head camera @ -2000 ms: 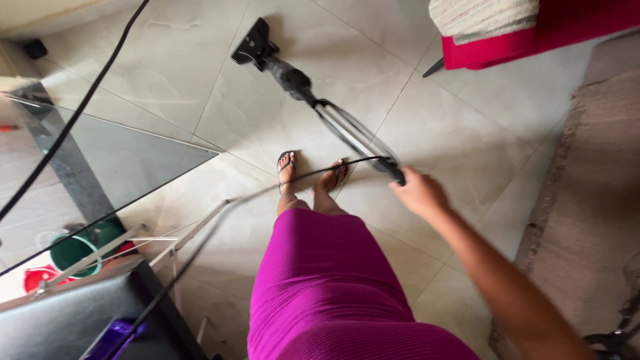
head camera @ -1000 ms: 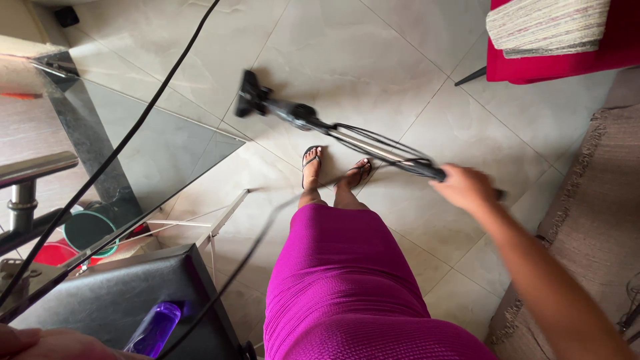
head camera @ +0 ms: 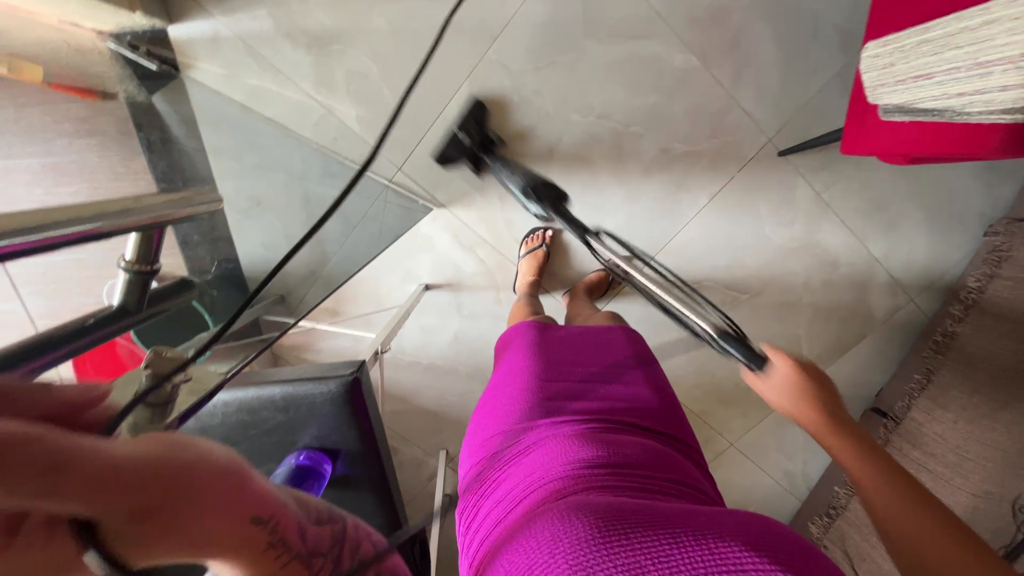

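Note:
My right hand (head camera: 800,388) is closed on the handle end of a black upright stick vacuum cleaner (head camera: 528,188), with cord looped along its tube. The vacuum's floor head (head camera: 470,140) is beyond my feet, over the tiled floor, blurred. At the lower left, large and close to the camera, is my left hand (head camera: 120,472), with a black power cord (head camera: 352,180) running by its fingers. The cord extends up to the top edge of the view. Part of the left hand is cut off by the frame, but its fingers curl around the cord.
A black padded seat (head camera: 280,408) bearing a purple bottle (head camera: 304,472) stands at left, near a metal rack (head camera: 400,320). Beyond are a metal rail (head camera: 104,216), a red bucket (head camera: 104,356) and a green bucket (head camera: 172,328). Red furniture (head camera: 896,140) and a fringed brown rug (head camera: 944,400) lie right.
My left hand has come far into view at the lower left, where one second ago only a small part showed. The right hand keeps its hold on the vacuum.

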